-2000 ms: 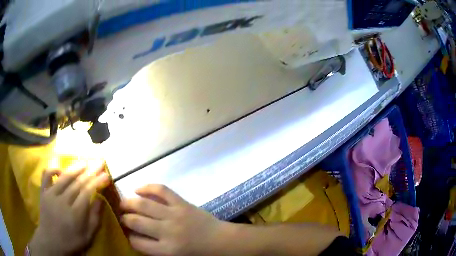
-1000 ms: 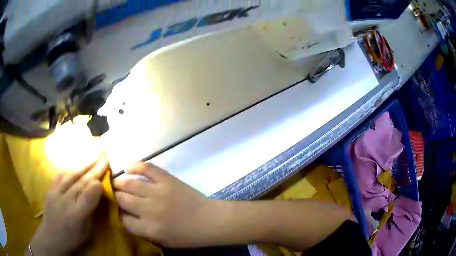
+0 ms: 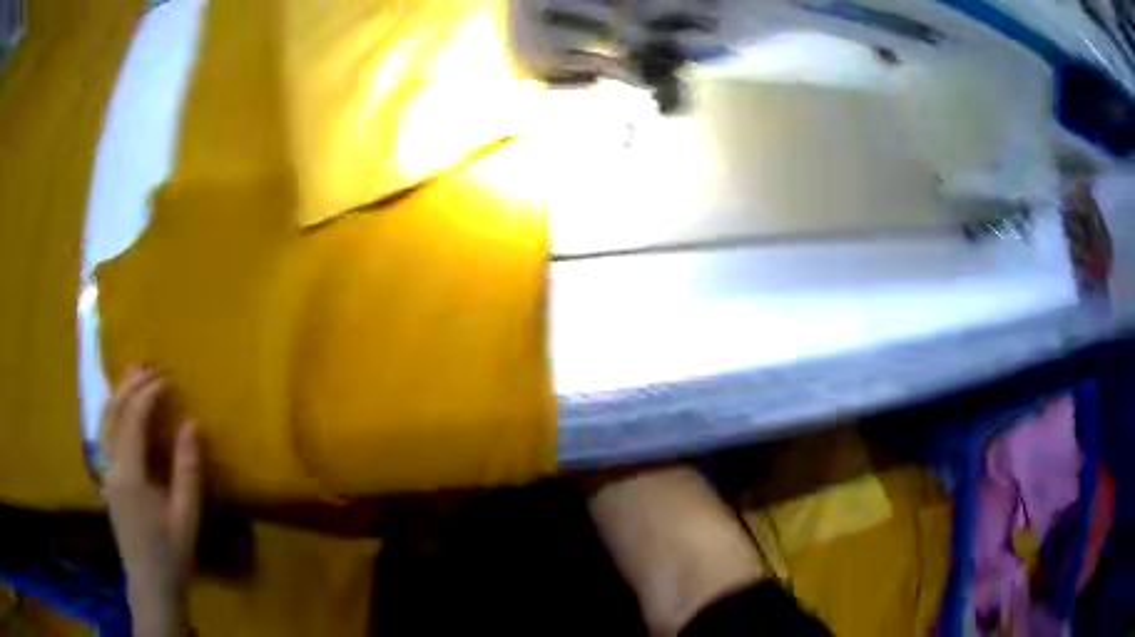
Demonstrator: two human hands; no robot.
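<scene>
A mustard-yellow panel [image 3: 423, 348] lies flat over the front of the machine bed, its upper part under the bright needle light. A smaller yellow piece [image 3: 336, 125] lies on it, with a dark slanting lower edge. My left hand [image 3: 149, 460] is at the panel's lower left edge, fingers slightly spread; blur hides whether it grips the cloth. My right forearm [image 3: 672, 535] reaches up to the table's front edge; the hand itself is hidden there. The presser foot area [image 3: 660, 75] is blurred and glaring.
The white table [image 3: 797, 299] has a grey measuring strip [image 3: 747, 417] along its front. Below right are yellow pieces [image 3: 859, 535] and a blue crate with pink fabric [image 3: 1027, 510]. More yellow cloth [image 3: 44, 249] lies at the far left.
The view has swung left and down. Both hands have left the cloth near the needle: the left is at the panel's lower left, the right out of sight. The panel now lies spread flat.
</scene>
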